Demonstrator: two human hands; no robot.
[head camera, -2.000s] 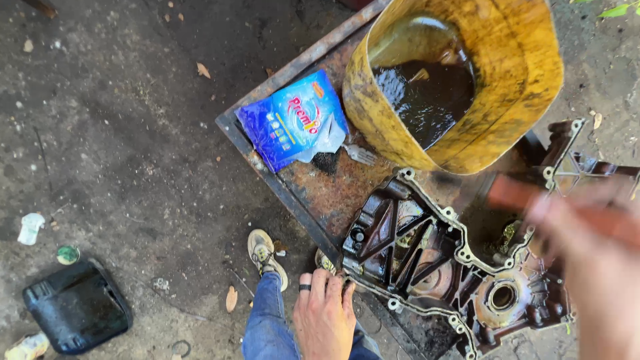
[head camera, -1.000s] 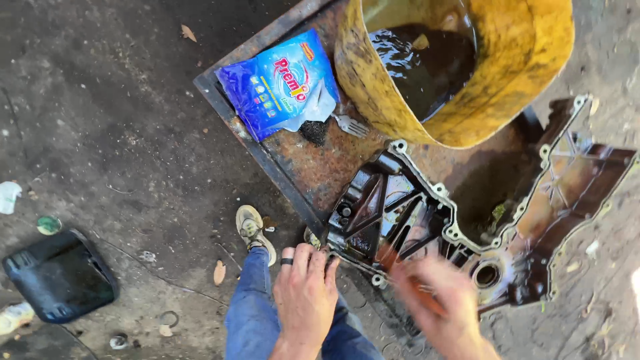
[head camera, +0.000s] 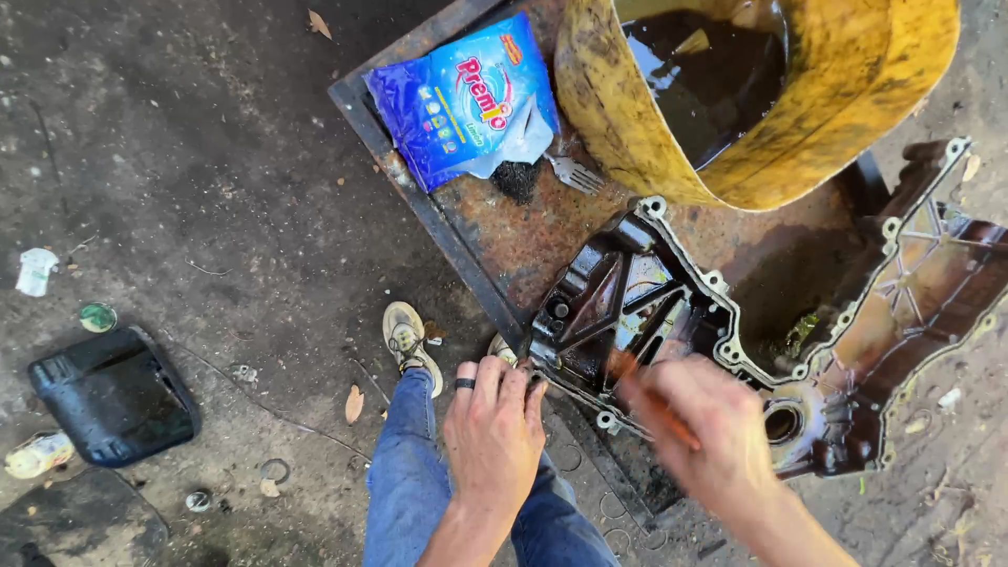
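A dark, wet engine timing cover lies tilted across a rusty metal tray. My left hand, with a black ring, grips the cover's near left edge. In my right hand is an orange-brown handled tool, blurred, over the ribbed inside of the cover; its working end cannot be made out. Behind the cover stands a cut yellow plastic container with dark liquid in it. A blue detergent bag, a dark scouring pad and a metal fork lie on the tray.
On the ground at left are a black plastic container, a small bottle, a green lid and a metal ring. My shoe is beside the tray's edge.
My right hand has moved with the tool from the cover's far right side to its ribbed left part. My left hand stays at the cover's edge.
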